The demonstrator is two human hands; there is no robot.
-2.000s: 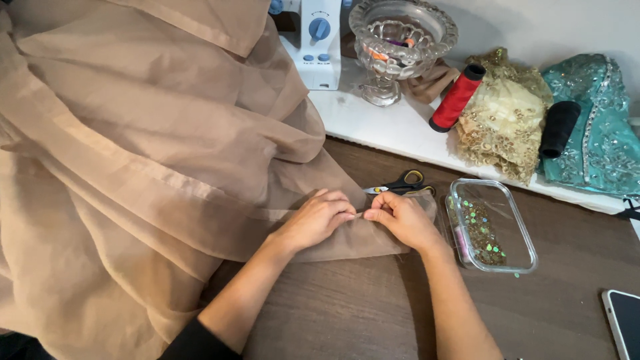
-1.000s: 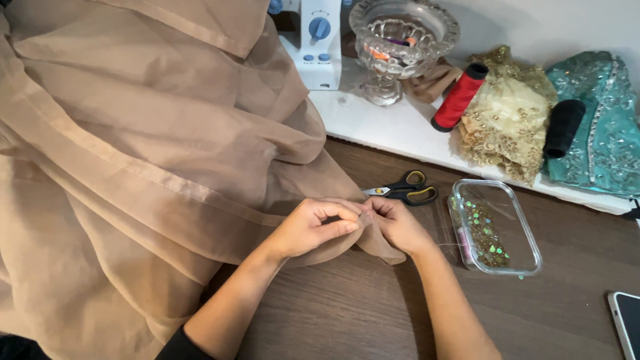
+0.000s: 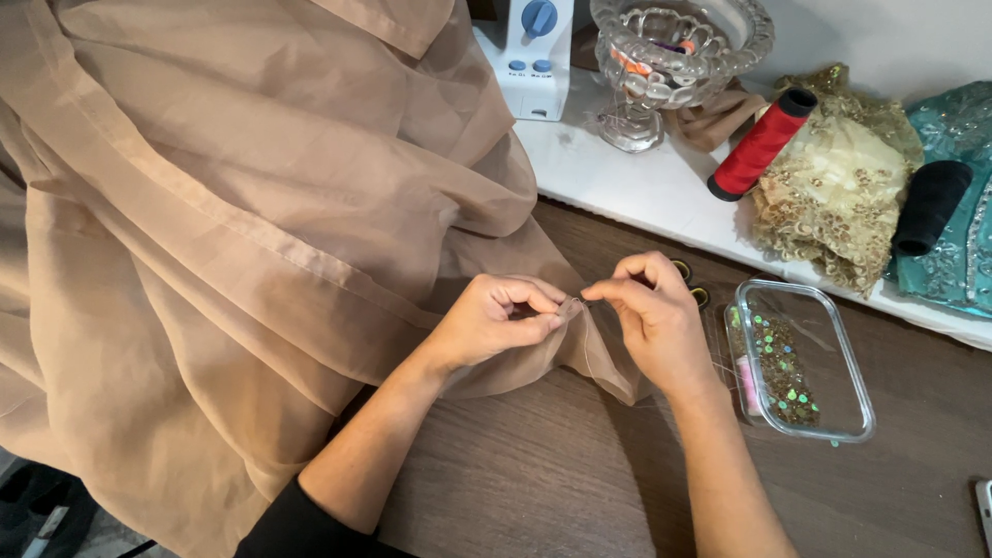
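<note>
A large sheer beige fabric point(image 3: 310, 194) spreads over the left and runs to a corner at the middle of the table. My left hand point(image 3: 500, 322) pinches its edge between thumb and fingers. Just right of it, my right hand point(image 3: 647, 318) has thumb and forefinger pressed together at the gathered edge; a needle is too small to make out. A thin pale thread point(image 3: 589, 353) hangs from the pinched spot over the cloth. Behind my right hand show the yellow-and-black handles of scissors point(image 3: 700, 297), mostly hidden.
Right of my hand stands a glass container point(image 3: 866, 411) of beads and sequins with a pink spool point(image 3: 749, 385). Along the white ledge point(image 3: 573, 170) are a sewing machine point(image 3: 535, 93), glass bowl point(image 3: 682, 85), red thread cone point(image 3: 763, 143), black cone point(image 3: 932, 205), gold lace point(image 3: 841, 178) and turquoise beaded fabric point(image 3: 942, 263).
My hands were close together at the cloth's edge; my right hand is now raised slightly and covers most of the scissors. The fabric's corner, earlier flatter and farther right, is now gathered up.
</note>
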